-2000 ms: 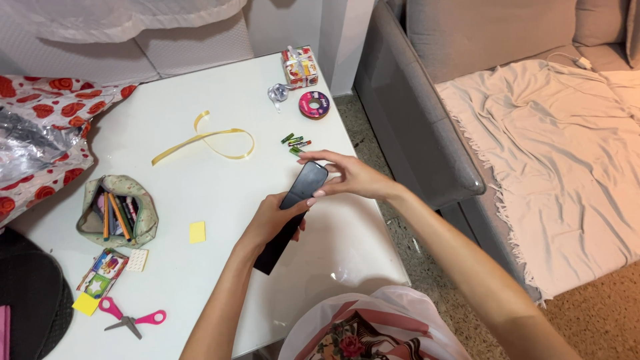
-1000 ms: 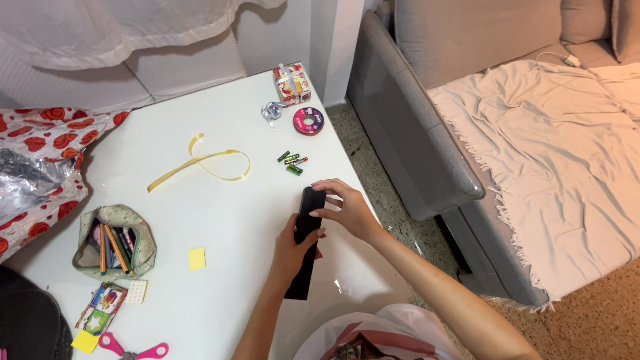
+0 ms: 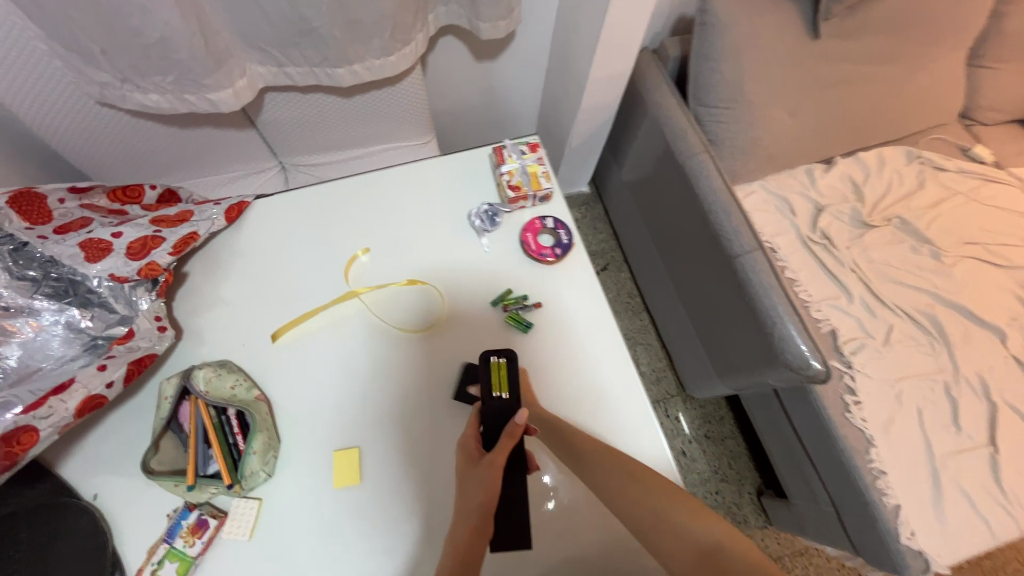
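A black remote control (image 3: 510, 496) is held in my left hand (image 3: 490, 448), thumb across it. Its battery compartment is uncovered, and two green batteries (image 3: 499, 377) lie side by side inside. Behind the remote, mostly hidden, is my right hand (image 3: 530, 394). A small black piece, which looks like the battery cover (image 3: 464, 386), shows left of the remote near fingertips; the right hand's grip on it is largely hidden. Several loose green batteries (image 3: 517, 321) lie on the white table (image 3: 416, 480) beyond the remote.
A yellow ribbon (image 3: 320, 306), yellow sticky notes (image 3: 346, 467), a ribbon spool (image 3: 546, 239), a silver bow (image 3: 485, 218) and a wrapped gift box (image 3: 523, 173) lie on the table. At left are a pencil pouch (image 3: 268, 432) and heart-patterned wrapping (image 3: 96, 250). A grey sofa (image 3: 680, 240) stands right.
The remote's battery compartment now shows uncovered with two batteries inside. My right hand has moved from the remote's top end to behind it, and a black piece now shows at its left.
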